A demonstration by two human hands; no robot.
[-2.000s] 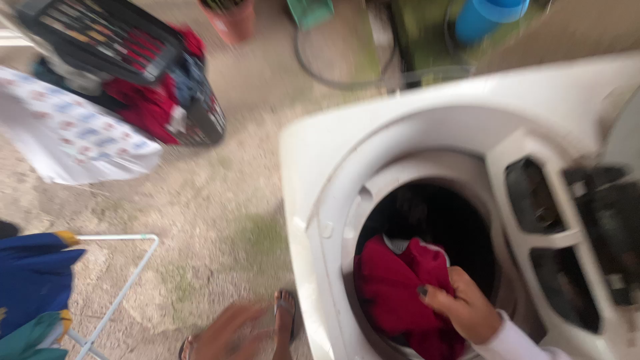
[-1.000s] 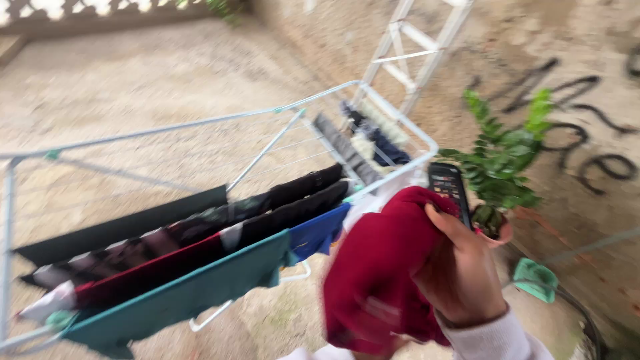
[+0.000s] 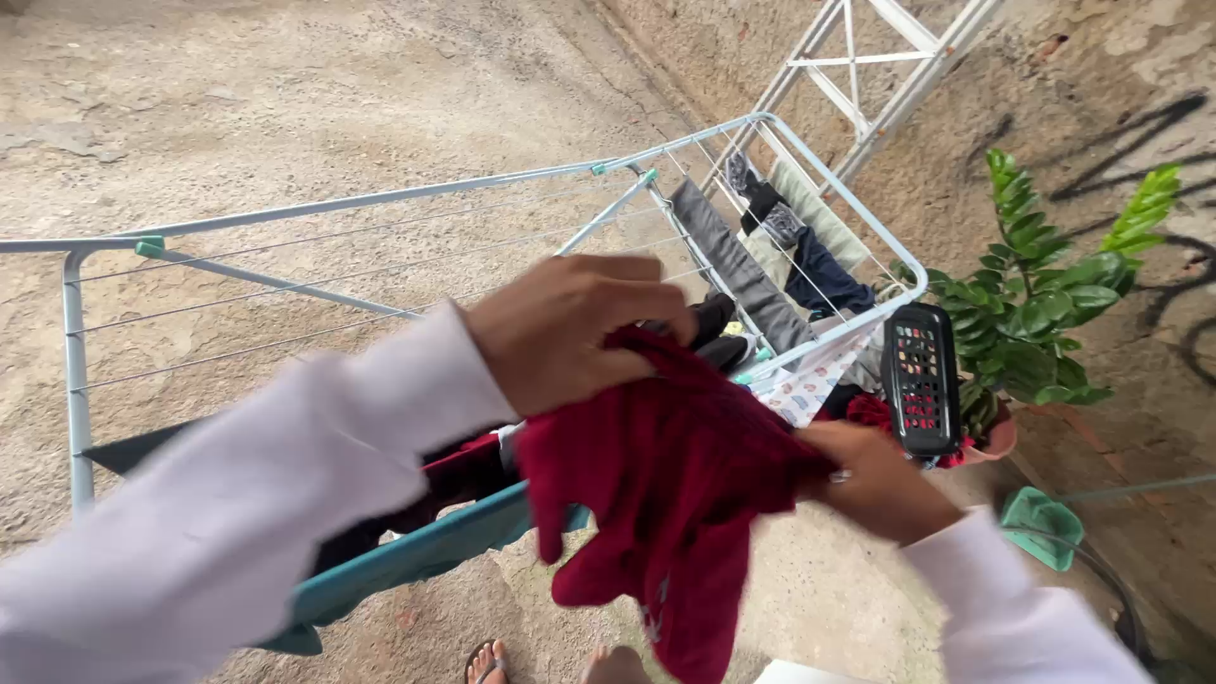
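Observation:
A dark red cloth garment (image 3: 665, 484) hangs bunched between my two hands in front of the drying rack (image 3: 380, 195). My left hand (image 3: 589, 328) grips its upper left edge, fingers curled over the fabric. On the other side, my right hand (image 3: 874, 475) is closed on the garment's right edge; the fingertips are hidden by the cloth. Behind the garment, the rack holds a teal cloth (image 3: 408, 560) along its near side, dark pieces partly covered by my arm, and a grey cloth (image 3: 736, 261) with small items at the far right end.
A black plastic basket (image 3: 921, 380) with clothes stands right of the rack, beside a potted plant (image 3: 1035, 294). A white metal ladder (image 3: 855, 76) leans by the rough wall. A green plastic object (image 3: 1042, 527) lies at the right. My sandalled foot (image 3: 489, 662) shows at the bottom.
Two seconds ago the red garment was in a white washing machine's drum, one hand on it. The view has swung to the rack, and both hands now hold the garment.

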